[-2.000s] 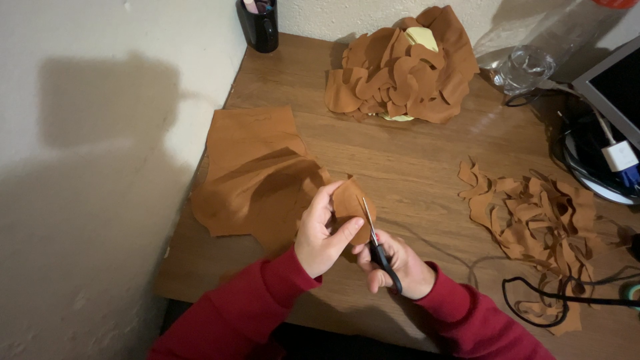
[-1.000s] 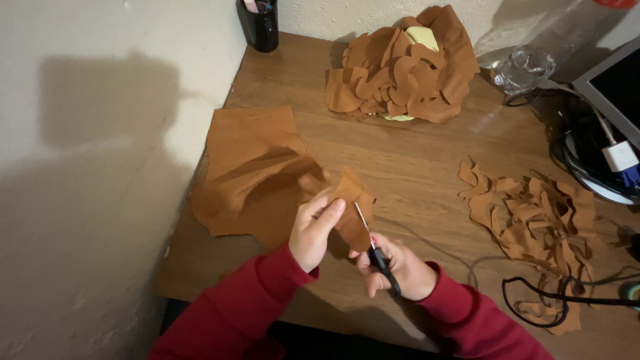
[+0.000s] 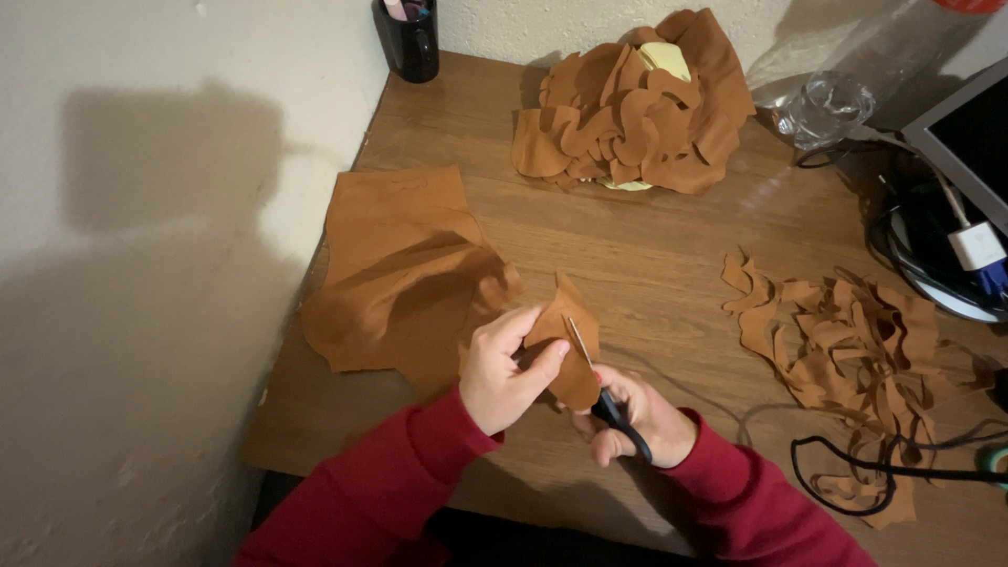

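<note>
My left hand [image 3: 508, 366] pinches a small piece of brown leather-like material [image 3: 571, 378] between thumb and fingers. My right hand [image 3: 634, 417] has its fingers in the black handles of a pair of scissors [image 3: 618, 421], whose blades lie at the piece, pointing up and slightly left. Whether both blades are on the same side of the material cannot be told. A larger sheet of the same brown material [image 3: 386, 276] lies to the left, partly creased, its lower right part beside my left hand.
Cut brown pieces with pale yellow bits form a pile [image 3: 630, 118] at the back. Narrow scraps [image 3: 850, 339] lie at the right, near a black cord [image 3: 843, 457]. A black mug [image 3: 415, 47], a clear plastic bottle [image 3: 835, 102], a monitor [image 3: 969, 126] and a white cable connector [image 3: 976, 244] stand or lie around.
The small piece in my left hand has been turned and tilted between the frames. The scissors have stayed beside it in my right hand.
</note>
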